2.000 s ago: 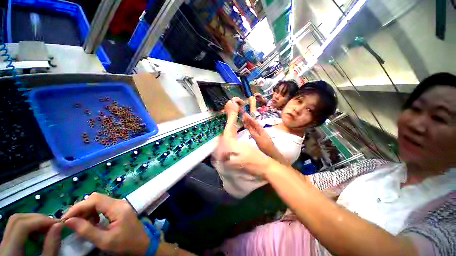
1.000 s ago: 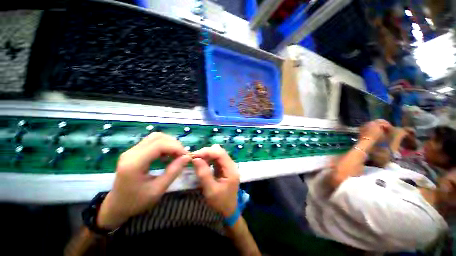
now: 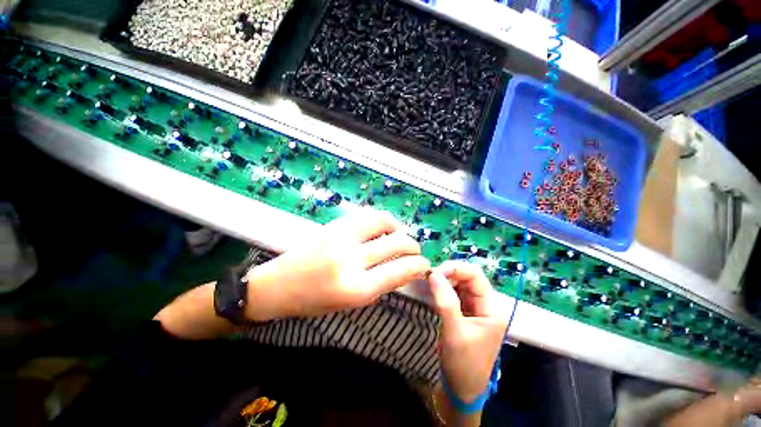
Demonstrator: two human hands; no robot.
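Observation:
My left hand (image 3: 338, 267), with a black watch, and my right hand (image 3: 469, 321), with a blue wrist strap, meet fingertip to fingertip over the near rail. A tiny dark and coppery part (image 3: 430, 273) shows between the fingertips, probably a toroidal inductor; it is mostly hidden. The green circuit board panel (image 3: 275, 179) runs behind the hands, carrying black capacitors and other parts. The blue tray (image 3: 509, 133) holds loose copper-red ring inductors (image 3: 580, 190) beyond the boards.
A black tray of black capacitors (image 3: 392, 75) and one of white components (image 3: 204, 33) stand beyond the boards. A coiled light-blue cord (image 3: 546, 92) hangs over the blue tray. The white rail (image 3: 150, 179) borders the boards. Part of another person's arm (image 3: 709, 413) shows at lower right.
The view has swung from the neighbouring people down and leftward to the boards and trays. My hands stay together at the fingertips.

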